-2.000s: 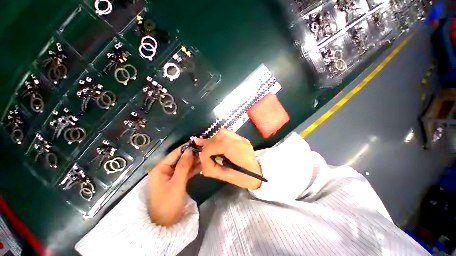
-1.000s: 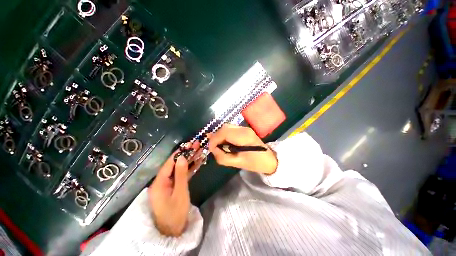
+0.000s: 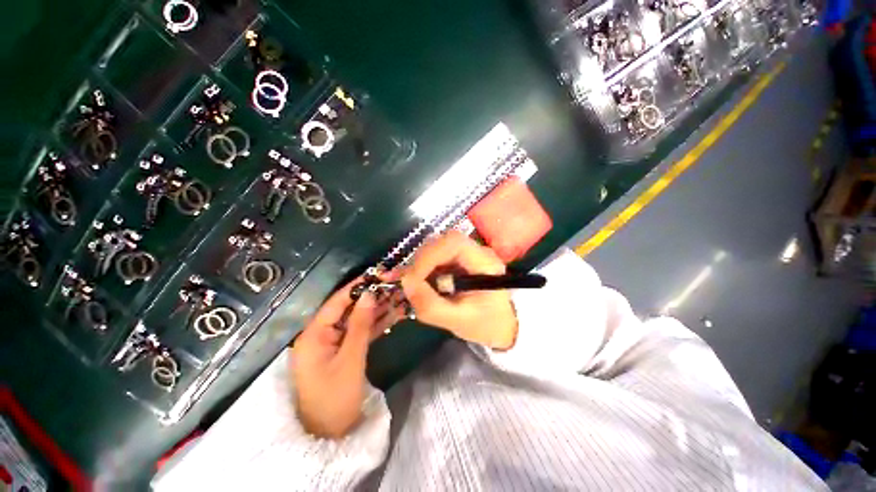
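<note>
My left hand [image 3: 334, 360] holds a small dark unit with silver dots [image 3: 370, 290] between thumb and fingers. My right hand [image 3: 466, 293] grips slim black tweezers [image 3: 499, 282], with the back end pointing right; their tip is hidden at the fingers, close to the unit. A white strip with rows of small black marks [image 3: 461, 187] lies on the green mat beyond my hands, its near end close to the unit. A red square pad [image 3: 511, 219] lies against the strip's right side.
A clear tray [image 3: 240, 354] at the left has pockets holding dark clusters with paired rings [image 3: 270, 93]. Shiny filled trays [image 3: 629, 72] stand at the upper right near the bench edge. Beyond are a grey floor and a yellow line [image 3: 692, 154]. A red edge [image 3: 43, 437] shows lower left.
The right hand has turned and the tweezers' back end has swung from pointing down-right to nearly level. The left hand still holds the unit. The whole view has shifted slightly.
</note>
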